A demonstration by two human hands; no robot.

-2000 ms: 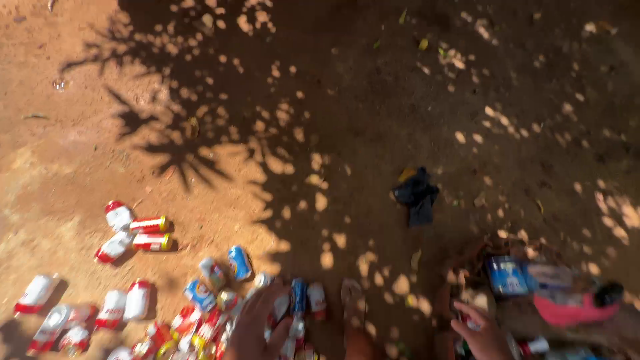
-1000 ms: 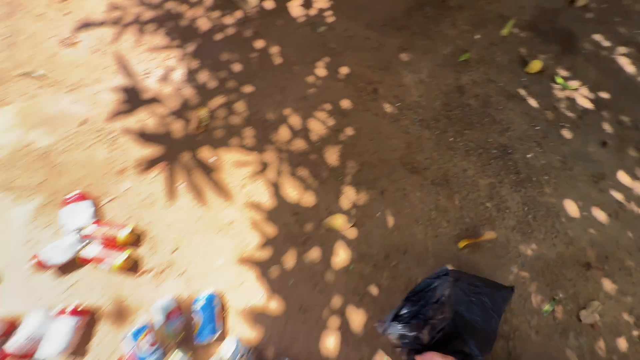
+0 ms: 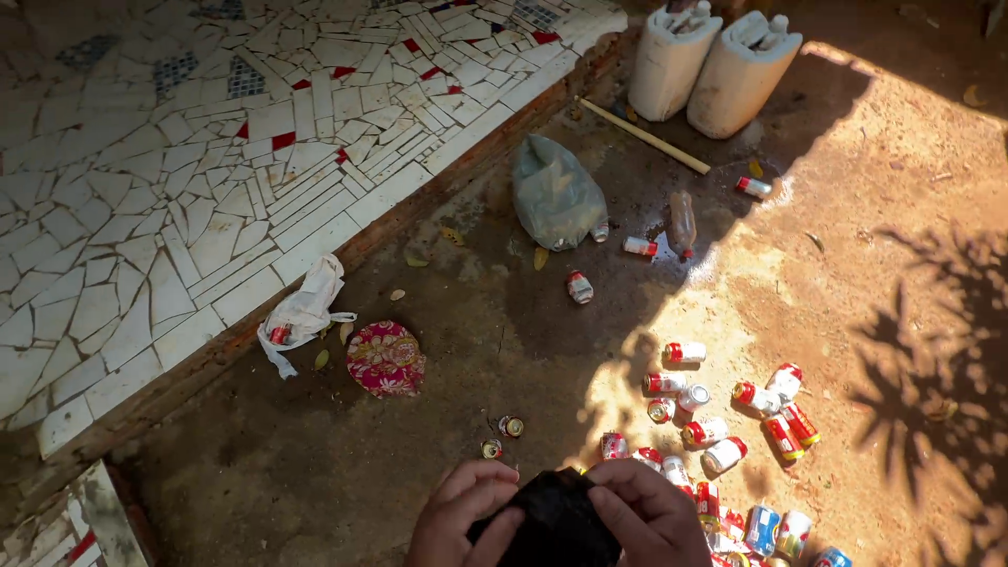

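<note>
A black plastic bag is held between my two hands at the bottom middle. My left hand pinches its left edge, and my right hand grips its upper right edge. Just beyond my left hand, two drink cans stand on the ground. Many red, white and blue aluminium cans lie to the right of my right hand, some in sunlight. Farther off, a greenish plastic bag rests on the ground with a few cans beside it.
A raised mosaic-tile floor has its edge along the left. White plastic containers, a pale stick and a plastic bottle lie or stand ahead. A white bag and a round floral cloth item are at left.
The black bag, lying on the ground two seconds ago, is now held in both my hands. The view has swung far to the left.
</note>
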